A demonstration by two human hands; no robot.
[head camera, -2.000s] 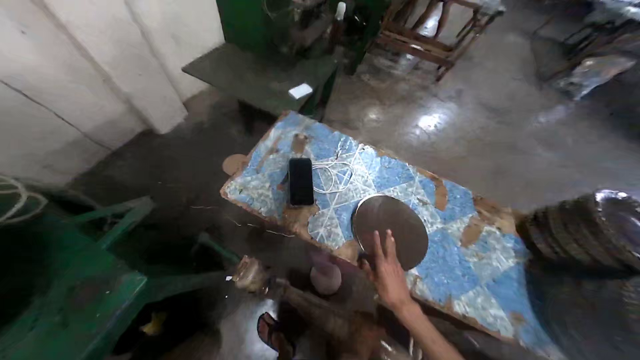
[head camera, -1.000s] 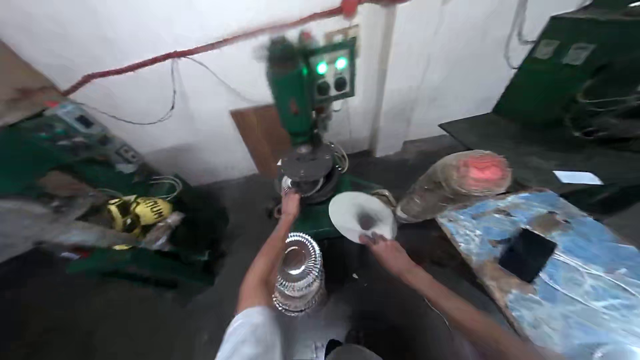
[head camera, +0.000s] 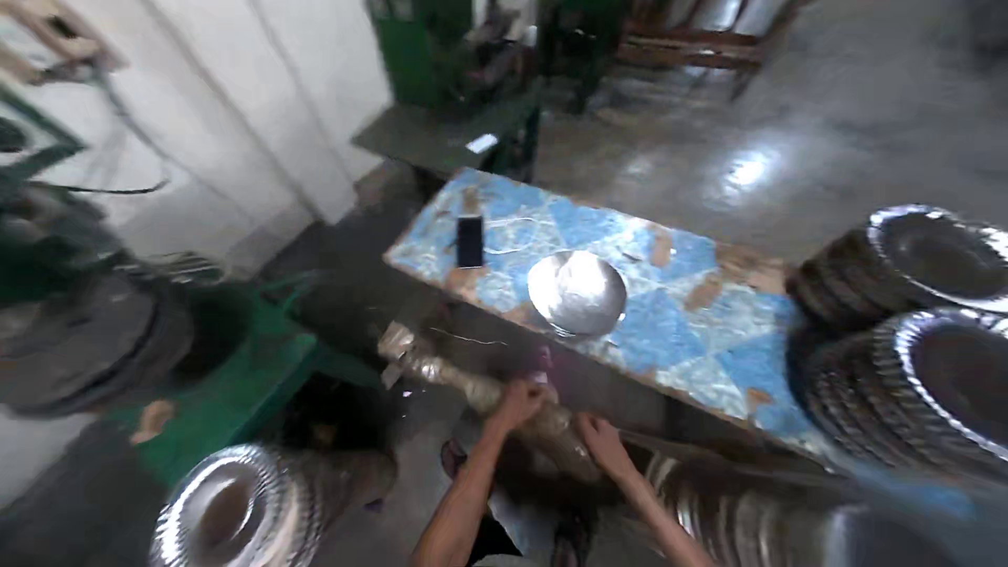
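My left hand [head camera: 521, 403] and my right hand [head camera: 602, 441] are low in front of me, at a long wrapped bundle [head camera: 480, 390] below the table's near edge. The fingers are blurred, and whether either hand grips the bundle is not clear. Beyond them, a shiny round metal dish [head camera: 577, 294] lies on the table with the worn blue patterned top [head camera: 661, 323]. To its left is a dark phone [head camera: 470, 242] beside a white cable [head camera: 512, 236].
Stacks of fluted metal pans stand at the right [head camera: 945, 394] and lower left [head camera: 228, 512]. A green machine base [head camera: 260, 394] is on the left. Behind the table are a dark bench [head camera: 441, 134] and a wooden frame [head camera: 685, 47].
The view has swung from the green machine back to the table. My right hand has left the pale disc it held a second ago, and both hands are now low near the bundle.
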